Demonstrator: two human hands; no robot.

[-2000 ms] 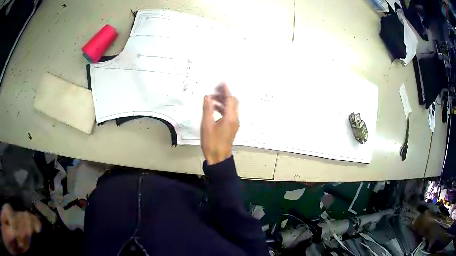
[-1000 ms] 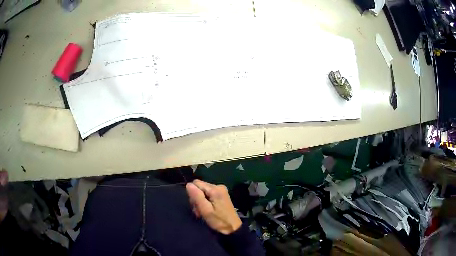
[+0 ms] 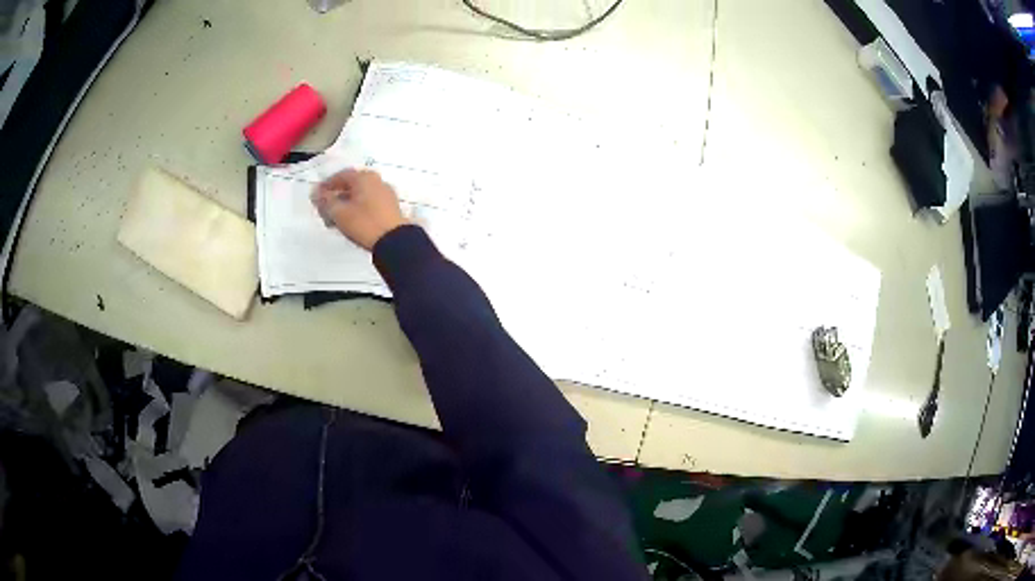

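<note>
The white paper pattern [image 3: 704,306] with thin printed lines lies on the table. Dark fabric [image 3: 254,199] shows along its left edge. My right hand [image 3: 361,208] is over the left part of the paper with its fingertips pinched together; whether a needle or thread is between them is too small to tell. My left hand is not in view. The red-pink thread cone [image 3: 286,123] lies on its side at the pattern's upper left. A lumpy metallic weight [image 3: 832,361] rests on the right end of the paper.
A cream pad [image 3: 190,241] lies left of the pattern. Right of it are a paper slip [image 3: 936,300] and a dark slim tool [image 3: 931,392]. A clear box [image 3: 885,70] and dark fabric [image 3: 917,157] lie far right. A cable [image 3: 543,32] crosses the far side. Scraps lie below the near edge.
My right hand has moved from below the table edge up and left onto the paper. My left hand, partly visible at the left before, is out of view. The camera view has shifted.
</note>
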